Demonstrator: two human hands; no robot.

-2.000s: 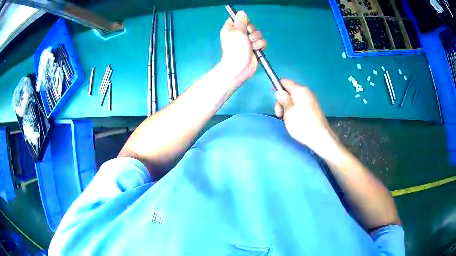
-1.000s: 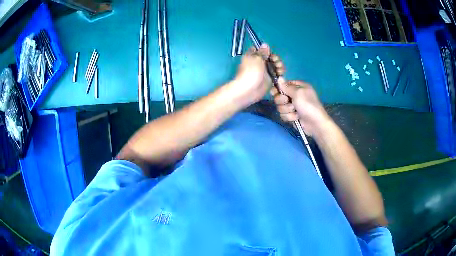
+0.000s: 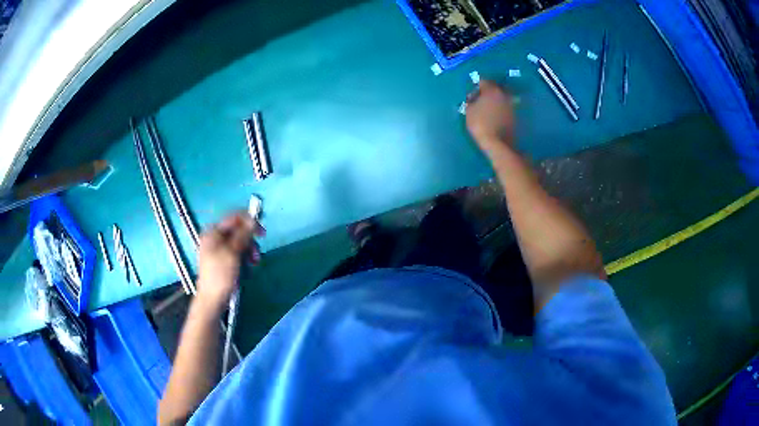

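My left hand [image 3: 226, 254] is closed around a long thin tube [image 3: 230, 320] at the bench's front edge; the tube's upper end shows above the fingers and its lower part hangs below the hand. My right hand [image 3: 491, 112] is at the right of the bench, fingers down among the small white plastic pieces [image 3: 514, 73]. Its fingertips are partly hidden, so I cannot tell if it holds a piece. Short tubes [image 3: 257, 146] lie mid-bench behind my left hand.
Long tubes [image 3: 158, 200] lie at the left, small tubes [image 3: 122, 252] beyond them. A blue parts tray [image 3: 83, 265] with clear bags is at far left, blue crates below. A compartment box [image 3: 445, 56] is at the rear. Short rods [image 3: 556, 86] lie at the right.
The view has turned to the right. My hands have parted: my left keeps the tube and is now at the left, and my right has let go of it and reached to the white pieces.
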